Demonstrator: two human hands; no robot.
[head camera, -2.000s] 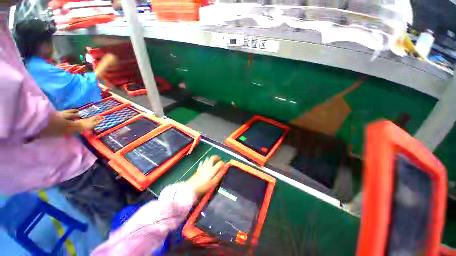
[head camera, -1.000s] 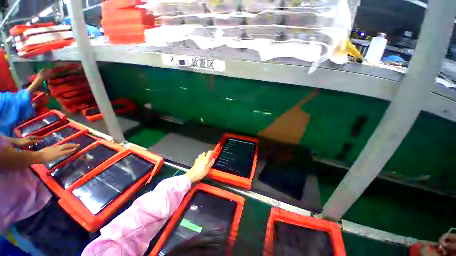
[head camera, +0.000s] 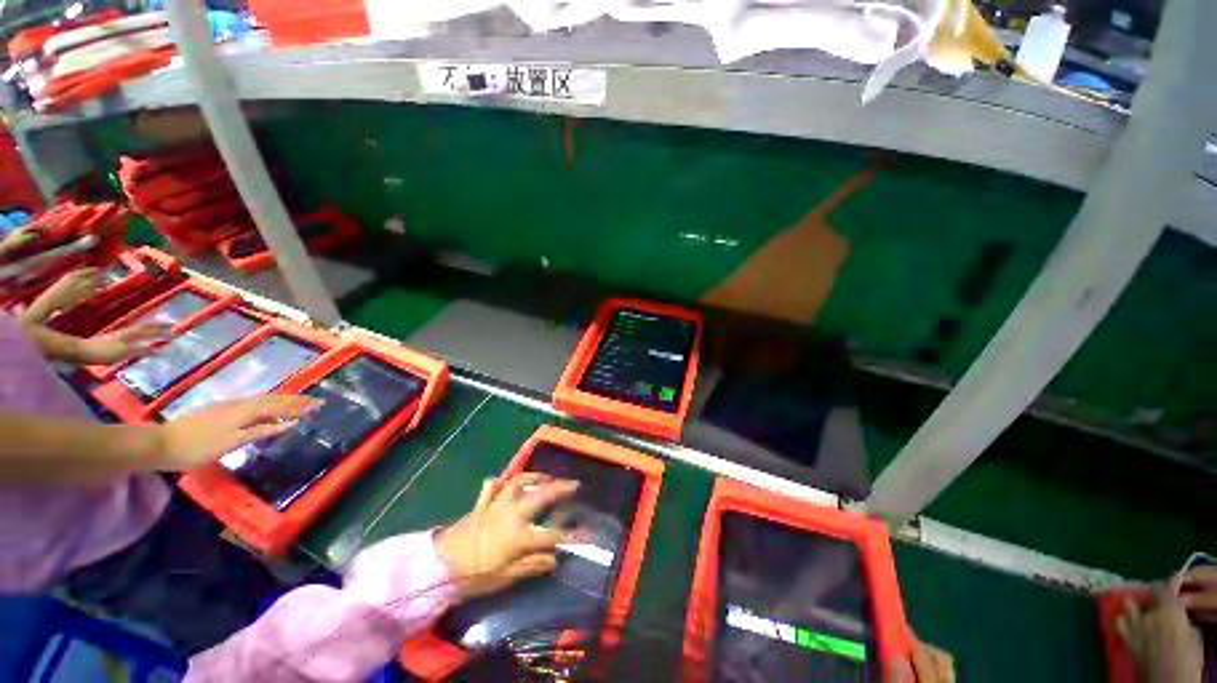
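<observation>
My left hand (head camera: 514, 534), in a pink sleeve, is over the middle tablet (head camera: 607, 500) with its fingers apart, at the dark screen beside a small white bar. The right tablet (head camera: 801, 574) lies beside it in its orange-red frame, with a white and a green block on its screen. Only some fingers of my right hand (head camera: 921, 664) show, at that frame's lower right edge; the rest is cut off. A third tablet (head camera: 638, 358) lies on the dark strip behind, showing rows of small text and small green blocks.
At left, a person in pink has a hand over a row of framed tablets (head camera: 320, 427). Orange-red carrier trays (head camera: 187, 207) are stacked behind. A slanted grey post (head camera: 1028, 320) stands at right under the shelf (head camera: 801, 100). Another person's hand (head camera: 1161, 640) is at the lower right.
My left hand has moved from the rear tablet to the middle one. My right fingers have come into view. The right tablet's screen now shows more, with white and green blocks.
</observation>
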